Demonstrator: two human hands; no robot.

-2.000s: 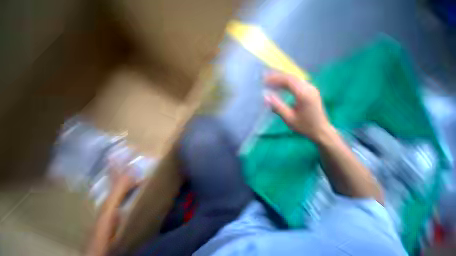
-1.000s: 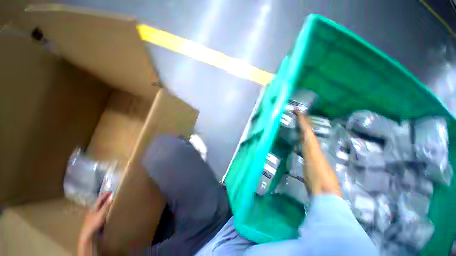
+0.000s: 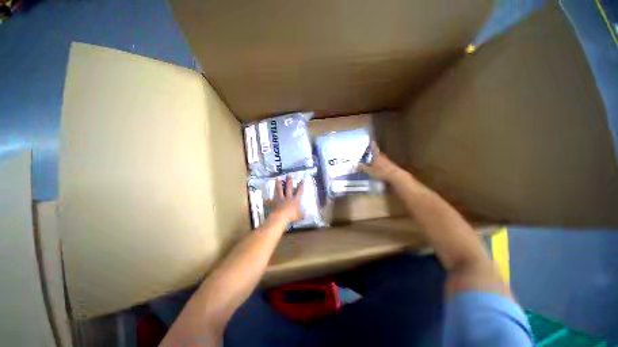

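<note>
The open brown carton [image 3: 325, 242] is in front of me. Inside, a bagged grey-white packet with black brand print [image 3: 288, 144] lies at the back left. A second bagged packet [image 3: 310, 210] lies in front of it, and my left hand [image 3: 288, 202] rests on it with fingers spread. My right hand [image 3: 381, 166] holds a third bagged packet [image 3: 347, 152] by its right side, beside the other two, over the carton floor. My right fingers are partly blurred.
Wide carton flaps [image 3: 135, 183] stand out around the opening. Flat board [image 3: 20, 251] is at the far left. A red object [image 3: 305, 301] is below the carton by my legs. A green tote edge [image 3: 555, 332] shows at the lower right, near a yellow floor line [image 3: 500, 254].
The view has turned from the green tote to the carton. My right hand has moved from the tote into the carton with a packet. My left hand now lies flat on a packet.
</note>
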